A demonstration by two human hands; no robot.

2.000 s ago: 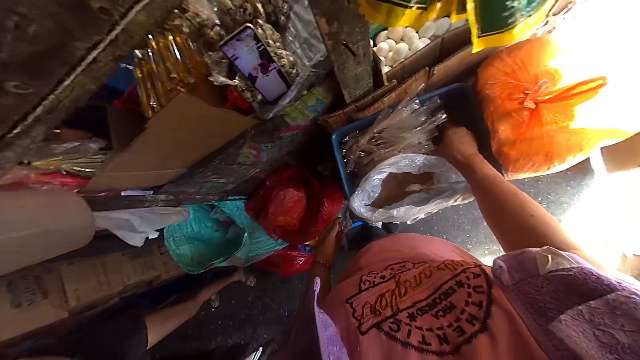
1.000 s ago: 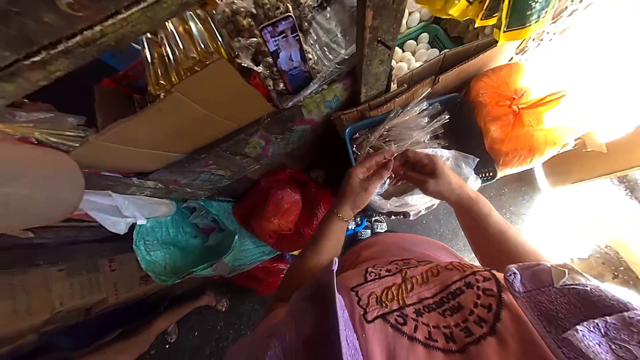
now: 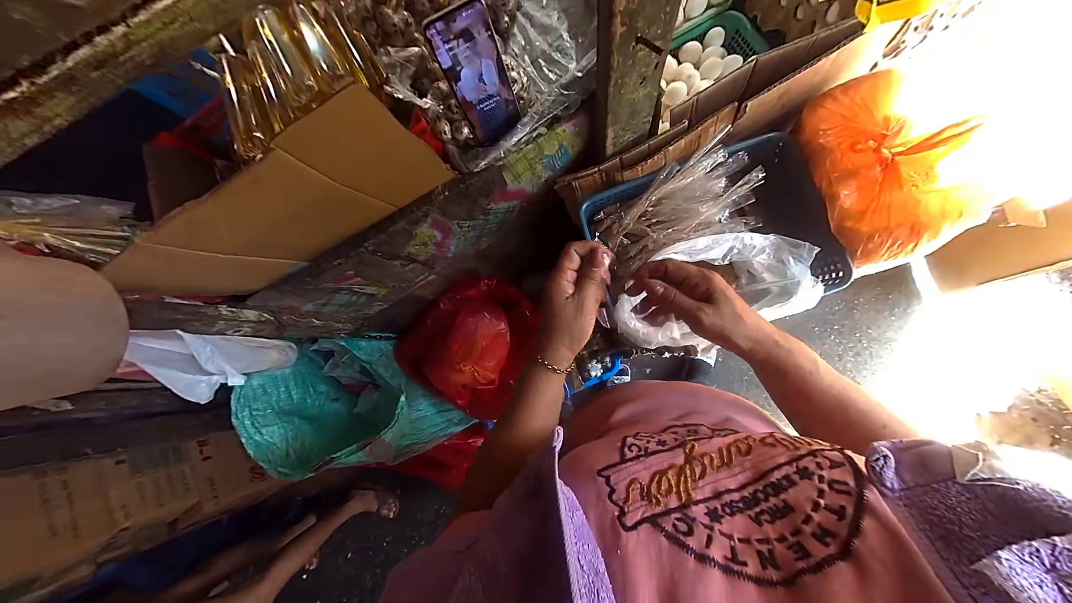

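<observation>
My left hand point(image 3: 576, 295), with a thin bracelet at the wrist, has its fingers curled around something small and pale that I cannot identify. Just to its right, my right hand point(image 3: 693, 303) hovers over a clear plastic bag point(image 3: 775, 264), fingers bent and apart; whether it pinches anything is unclear. The bag lies at the near side of a blue plastic basket point(image 3: 779, 151). Narrow packets in clear plastic point(image 3: 687, 205) are heaped in the basket, beyond both hands. What the bag holds is mostly hidden.
An orange tied bag point(image 3: 888, 167) sits right of the basket, white eggs point(image 3: 699, 63) behind it. A red bag point(image 3: 473, 347) and green sack point(image 3: 318, 410) are at left. A phone point(image 3: 473, 71) leans above a wooden ledge. Another person's legs point(image 3: 293, 544) show lower left.
Two seconds ago my right hand was in the basket and my left was low by the red bag. Both then came together over the clear bag; now they are slightly apart.
</observation>
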